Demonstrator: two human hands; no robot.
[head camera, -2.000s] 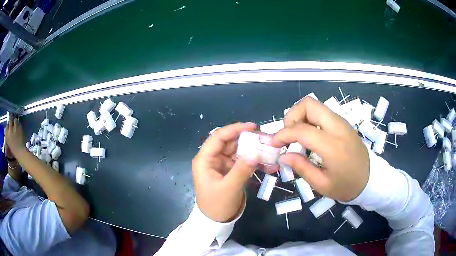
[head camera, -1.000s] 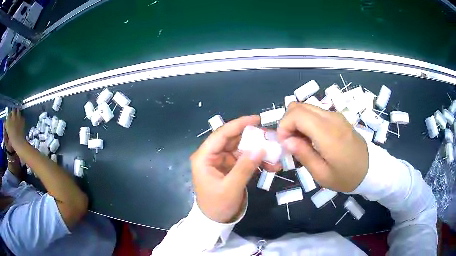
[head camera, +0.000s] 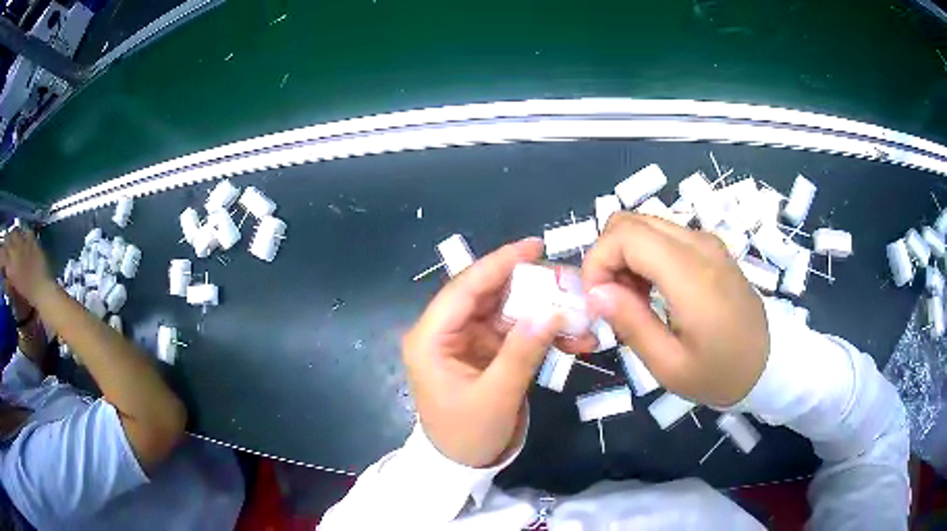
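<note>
A glossy white plastic housing (head camera: 533, 294) is held in front of me. My left hand (head camera: 472, 358) grips it between thumb and fingers. My right hand (head camera: 680, 316) has its thumb and fingertips pinched at the housing's right side; a small reddish mark shows there. What lies between the right fingertips is blurred. A large heap of white stemmed pieces (head camera: 774, 246) lies behind and right of my right hand. More stemmed pieces (head camera: 604, 403) lie below my hands, and one (head camera: 455, 254) lies just beyond my left fingers.
A green conveyor belt (head camera: 415, 62) runs across the back behind a bright metal side rail (head camera: 519, 129). Set-aside pieces (head camera: 221, 230) lie on the left of the dark table (head camera: 312, 311). Another person's arm (head camera: 104, 353) is beside a dense pile (head camera: 99, 272). Crinkled clear plastic (head camera: 919, 363) is at right.
Both hands stay together at the housing, with small finger and tilt changes. Since the earliest frame, the piece beyond my left fingers has come into view. The other person's hand has shifted slightly at far left.
</note>
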